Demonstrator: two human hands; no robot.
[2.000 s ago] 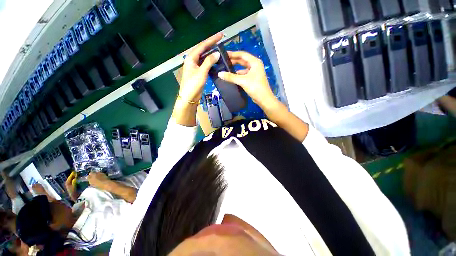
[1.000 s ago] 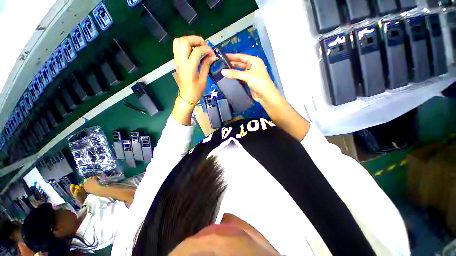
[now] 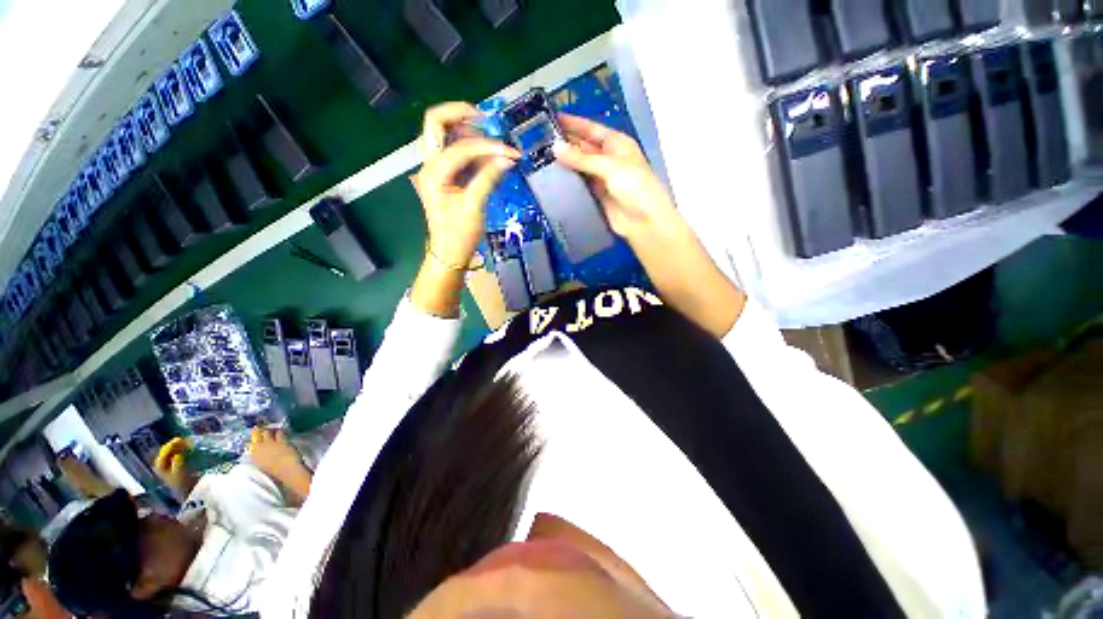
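My right hand (image 3: pixel 619 175) holds a long grey housing (image 3: pixel 569 208) by its dark end, which has a square window frame and points away from me. My left hand (image 3: pixel 460 181) is at the left of that end, with a small bright blue film piece (image 3: pixel 494 119) at its upper fingertips. Its other fingertips are close beside the dark end; whether they touch it is unclear. Two more grey housings (image 3: pixel 523 268) lie on the blue mat (image 3: pixel 611 103) just below the held one.
A plastic tray (image 3: pixel 786 242) of upright housings is at the right. Dark housings (image 3: pixel 260 139) and blue-edged parts (image 3: pixel 200 73) line the green belt. A lone housing (image 3: pixel 345 236) and a group (image 3: pixel 312 360) stand at left. Neighbouring workers are at lower left beside a crinkly tray (image 3: pixel 215 375).
The held housing has turned so that its window frame shows. My left hand has moved slightly down and left, and the blue film now shows at its fingertips.
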